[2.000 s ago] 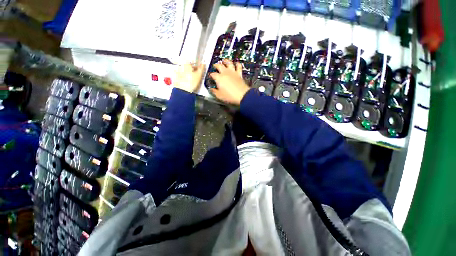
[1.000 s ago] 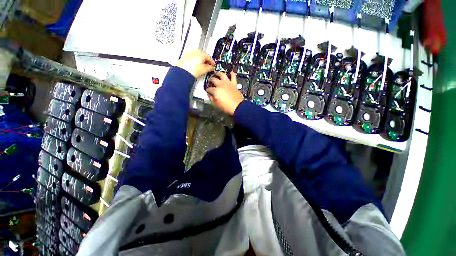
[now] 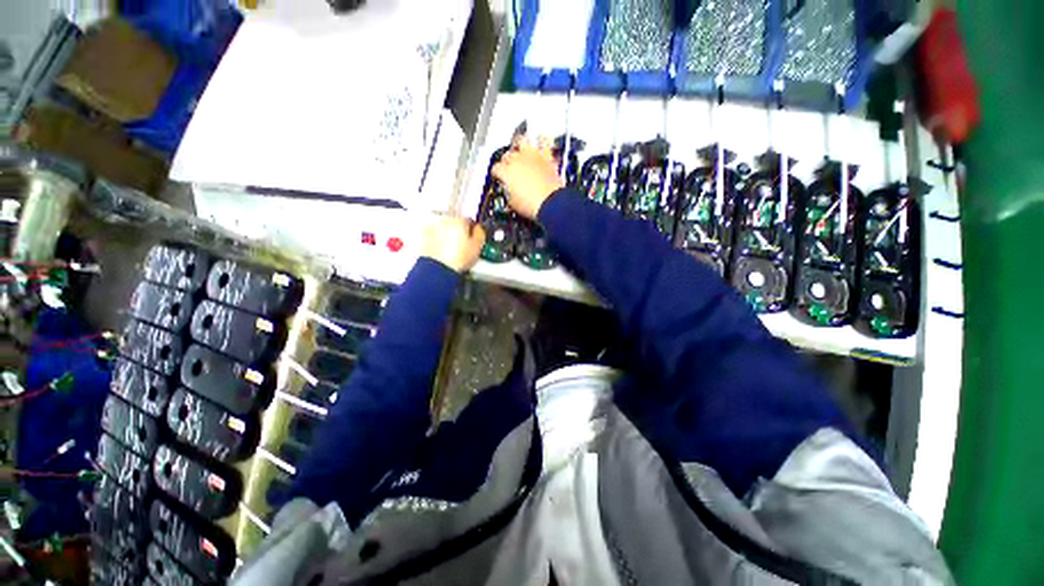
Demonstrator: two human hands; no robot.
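A row of several open black housings (image 3: 827,246) stands on a white fixture (image 3: 733,147). Each shows green board patches and a grey disc at its near end, with a white rod reaching from the far end. My right hand (image 3: 530,177) is over the far part of the leftmost housings, fingers bent; what its fingertips touch is hidden. My left hand (image 3: 453,242) is at the near end of the leftmost housing (image 3: 497,243), fingers curled at its left edge. Whether either hand holds a part cannot be seen.
Blue bins (image 3: 733,40) of small silvery pieces stand behind the row. A white box (image 3: 343,235) with red buttons and a tray on top is at left. Racked black shells (image 3: 218,378) are at lower left. A green belt (image 3: 1007,343) and red object (image 3: 947,78) are at right.
My right hand has moved from the near end to the far end of the leftmost housings. My left hand has moved back to the near end. The view has shifted.
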